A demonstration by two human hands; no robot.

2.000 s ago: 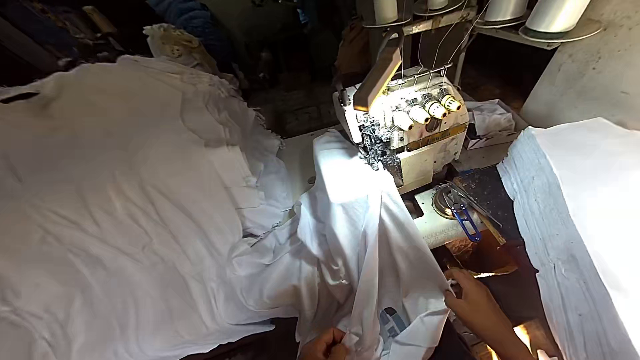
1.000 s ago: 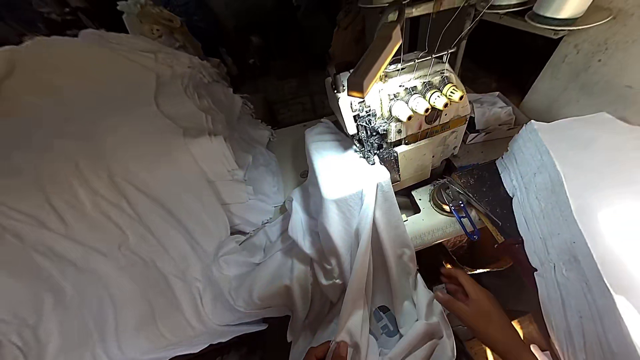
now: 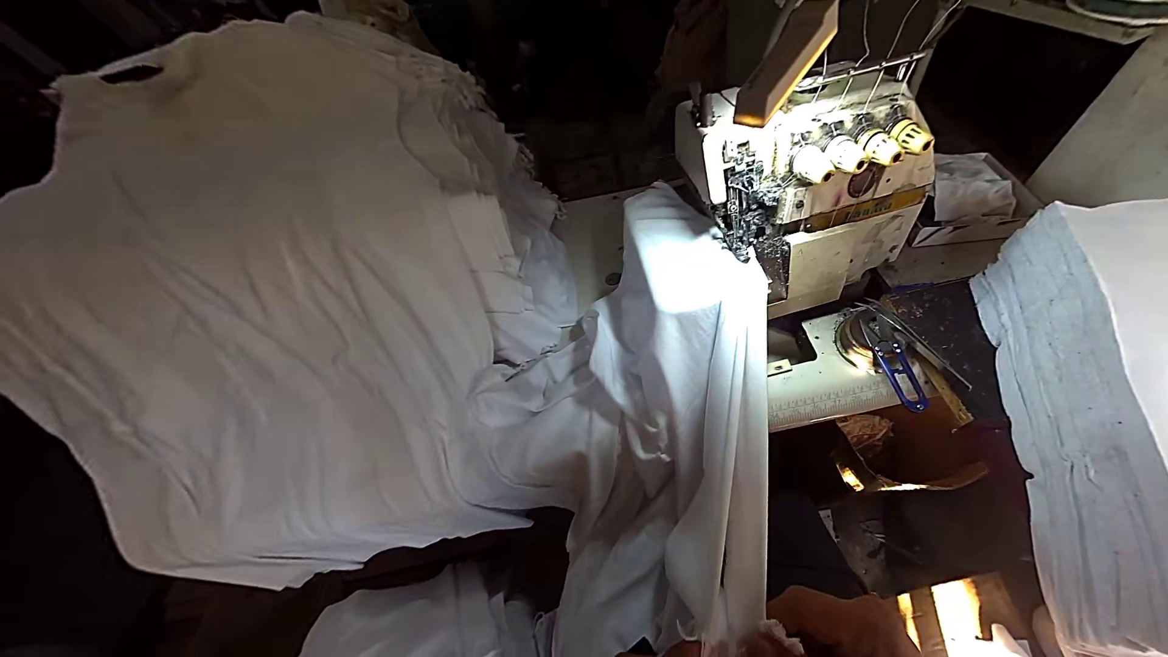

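Note:
White knit fabric hangs from the needle area of an overlock sewing machine toward the bottom edge, its right side drawn straight. At that edge my right hand grips the cloth's lower right part, seen only in part. My left hand is just left of it, mostly cut off by the frame, with its visible fingers on the same cloth. The machine's lamp lights the fabric near the presser foot. Thread snips with a blue handle lie on the machine bed, right of the cloth.
A large pile of white garment pieces covers the left side. Another stack of pale fabric lies at the right. Behind the machine's right side is a box holding white cloth. Below the bed sits an open brown container with scraps.
My right hand has come from beside the cloth, where it was apart from it, down and left onto its lower edge. The fabric's right side is now pulled straight. Both hands are lower in view.

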